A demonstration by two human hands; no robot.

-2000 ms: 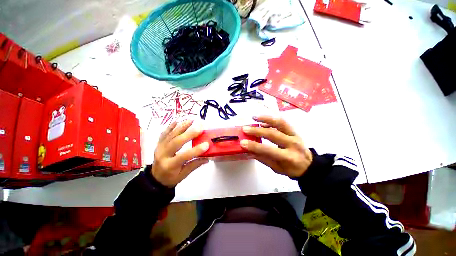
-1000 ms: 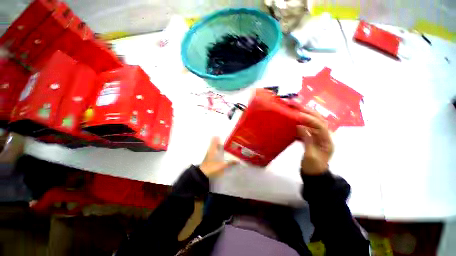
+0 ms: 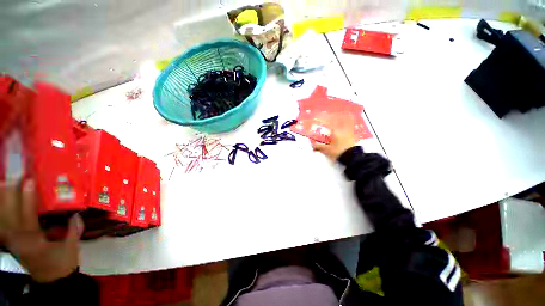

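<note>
My left hand (image 3: 42, 245) is at the far left, blurred, with its fingers and thumb around the lower part of a red box (image 3: 58, 149). The box stands upright at the near end of the row and rises above its neighbours. Other finished red boxes (image 3: 122, 179) stand close beside it. My right hand (image 3: 339, 142) is over the lower edge of the flat red sleeves (image 3: 328, 116); its fingertips are at the edge, and blur hides whether they grip one. Loose black handles (image 3: 275, 130) lie left of the sleeves.
A teal basket (image 3: 161, 98) holds many black handles. Thin red and white sticks (image 3: 197, 154) lie before it. Behind are an open bag (image 3: 263, 30) and a pale cloth (image 3: 305, 57). A red carton (image 3: 369, 42) lies near the wall. Stacked black boxes (image 3: 508, 75) are at far right.
The red box worked on in front of me has left the middle of the table. My left hand has moved to the row at far left; my right hand has moved to the flat sleeves.
</note>
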